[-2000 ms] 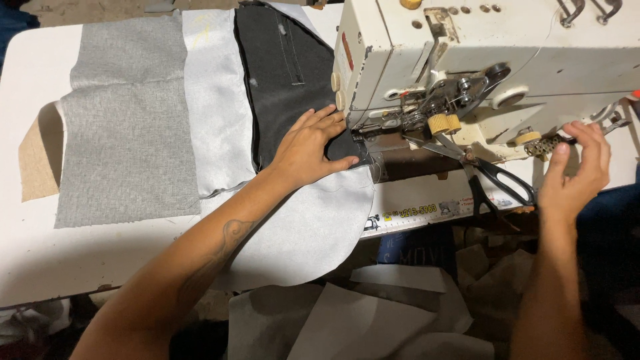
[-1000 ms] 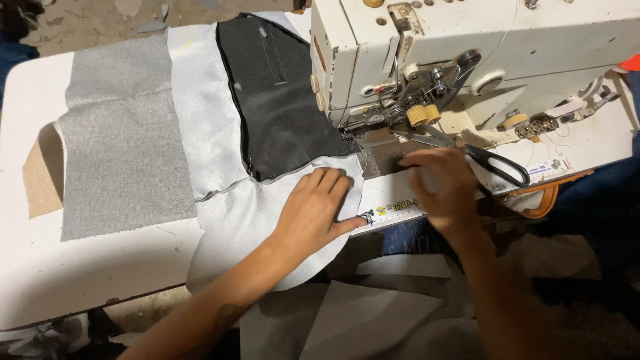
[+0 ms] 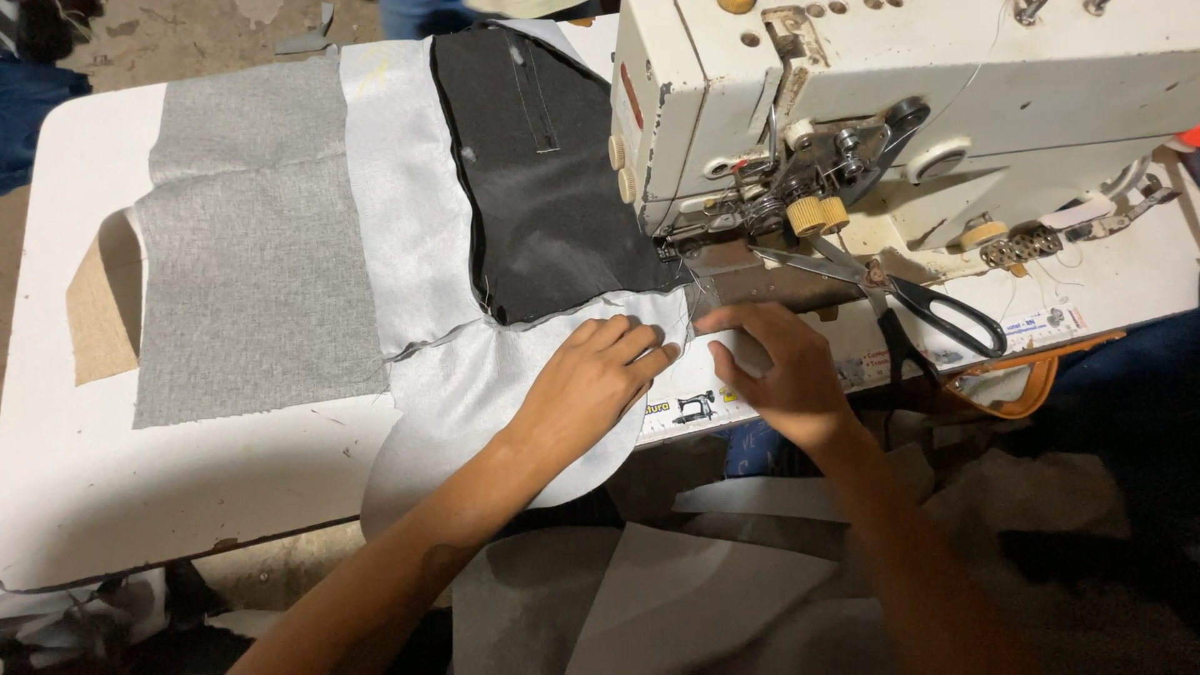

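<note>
My left hand (image 3: 600, 375) lies with its fingers bent on the silvery-white fabric (image 3: 450, 375), below the seam with the black fabric panel (image 3: 553, 206). At that fabric's right edge, beside the sewing machine's plate, is my right hand (image 3: 773, 366), thumb and forefinger apart; whether it touches the loose threads there cannot be told. The black panel reaches under the head of the industrial sewing machine (image 3: 684, 112). Grey woven fabric (image 3: 253, 281) joins the silvery piece on the left. Black-handled scissors (image 3: 877, 277) lie partly spread on the machine bed, right of my right hand.
The white tabletop (image 3: 234, 478) has its front edge below the fabric. A beige fabric piece (image 3: 103, 319) folds out at the left. An orange-rimmed container (image 3: 1022, 389) sits under the right edge. Fabric scraps (image 3: 694, 600) lie below the table. Part of a person's clothing shows at the top.
My right hand has moved left from beside the machine's far right end to the fabric's edge. My left hand has moved off the black panel onto the silvery fabric.
</note>
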